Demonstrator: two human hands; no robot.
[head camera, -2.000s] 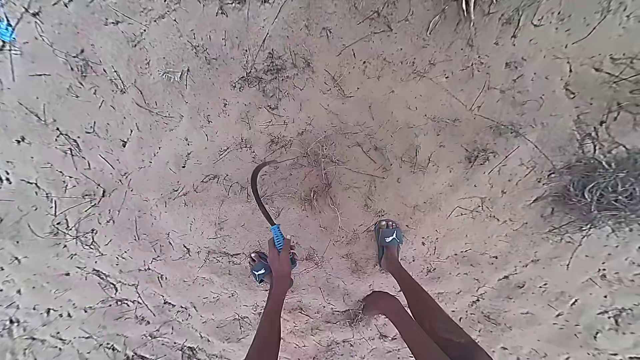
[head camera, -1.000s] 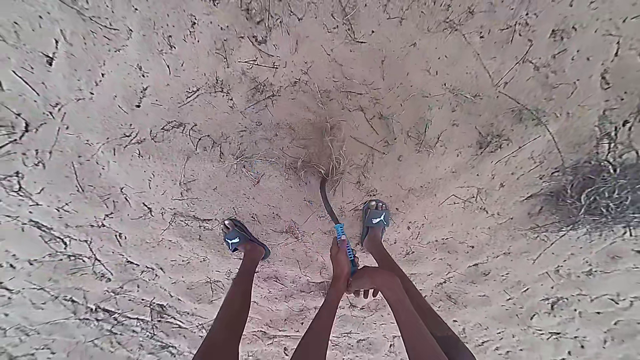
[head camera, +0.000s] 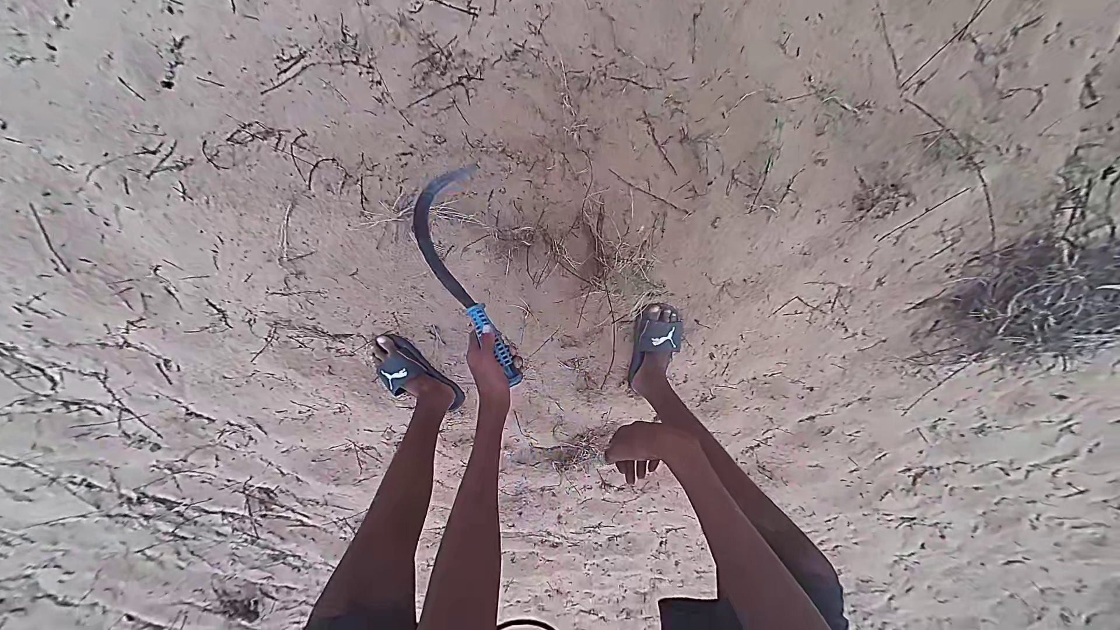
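Note:
My left hand (head camera: 490, 360) is closed around the blue handle of a sickle (head camera: 426, 232). The dark blade curves upward and its tip points to the right, left of a tuft of dry grass (head camera: 599, 241). My right hand (head camera: 637, 448) hangs low in front of the right shin with its fingers bent down. Beside its left edge lies a small clump of dry stalks (head camera: 573, 451); whether the fingers grip any of it cannot be made out.
My feet stand apart in dark slide sandals, the left sandal (head camera: 402, 369) close to the sickle handle and the right sandal (head camera: 658, 337) below the grass tuft. A heap of dry brush (head camera: 1041, 297) lies at the right. Twigs and stalks litter the sandy ground (head camera: 787, 254).
One second ago both hands were together at the handle. Now they are apart: my left hand and the sickle have moved left, away from my right hand.

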